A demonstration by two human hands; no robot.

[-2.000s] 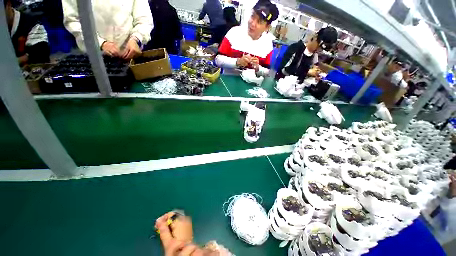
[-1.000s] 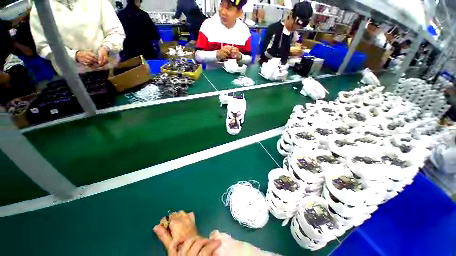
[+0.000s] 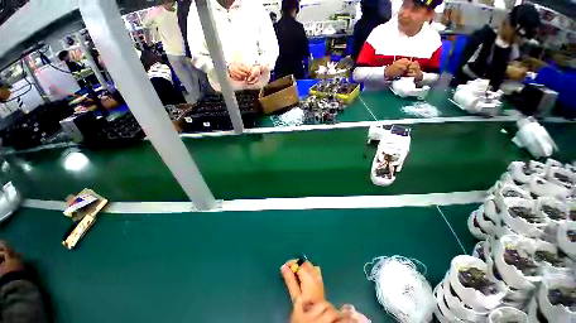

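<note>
My right hand is a fist, thumb to the left, around a small hand tool with a yellow grip and dark tip; most of it is hidden. My left hand is cut off by the bottom edge, its fingers lying over my right wrist. A tangled pile of thin white rings lies on the green bench to the right. Stacked white round parts with dark circuit boards lean at the far right.
A camera housing lies on the conveyor beyond the pale rail. A slanted post rises from the rail. Yellow and tan pieces lie at left. A neighbour's hand and dark sleeve are at the left edge. People work across the line.
The view has swung left, so the bench items sit further right and the left neighbour's arm appears. My right hand still holds the tool, with my left fingers still over its wrist.
</note>
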